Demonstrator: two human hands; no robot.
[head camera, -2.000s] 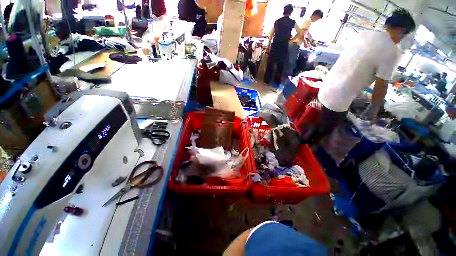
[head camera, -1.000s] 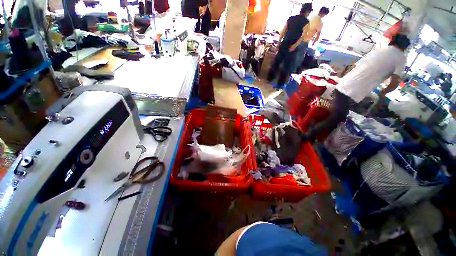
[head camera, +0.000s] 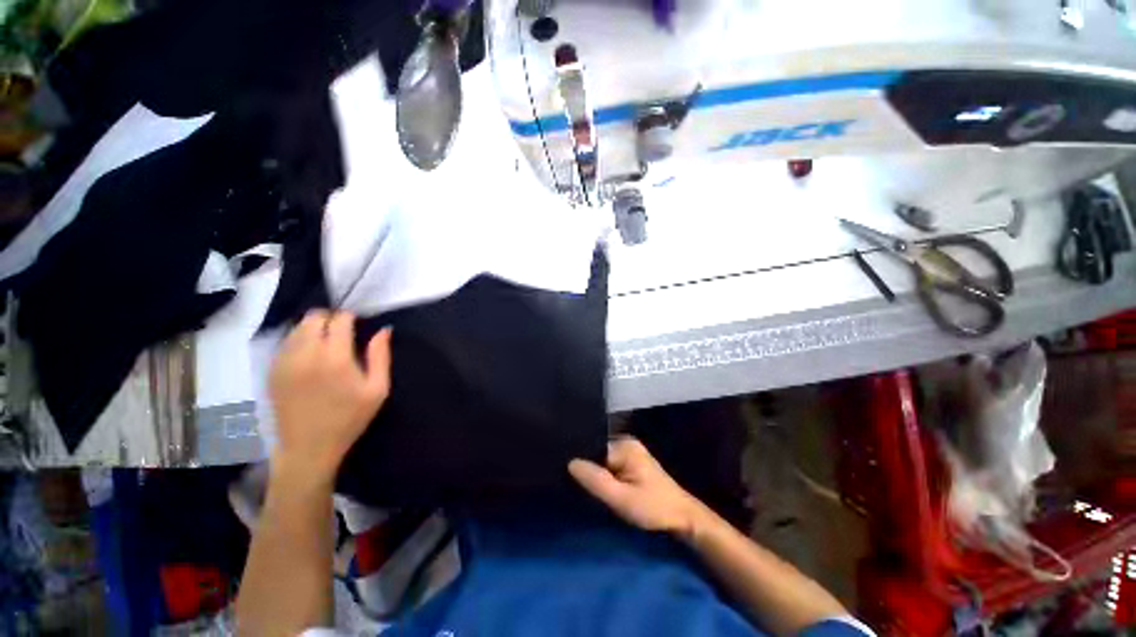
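A black fabric panel (head camera: 492, 380) joined to a white fabric panel (head camera: 461, 230) lies over the machine bed and hangs over the table's front edge. The white part reaches the presser foot and needle (head camera: 586, 187). My left hand (head camera: 326, 373) lies on the cloth's left side, thumb apart; whether it pinches the cloth is unclear. My right hand (head camera: 635, 483) pinches the black panel's lower right edge, below the table edge. The white sewing machine head (head camera: 772, 118) with "JACK" lettering stands behind the cloth.
Open shears (head camera: 953, 274), a thin dark stick (head camera: 875, 276) and black snips (head camera: 1094, 230) lie right of the needle. A ruler strip (head camera: 747, 352) runs along the front edge. More black cloth (head camera: 137, 261) lies left. A red crate (head camera: 916, 479) with a clear bag stands below right.
The view has swung left and down from the aisle and crates to the needle area. Both my hands and the black and white cloth are now in view.
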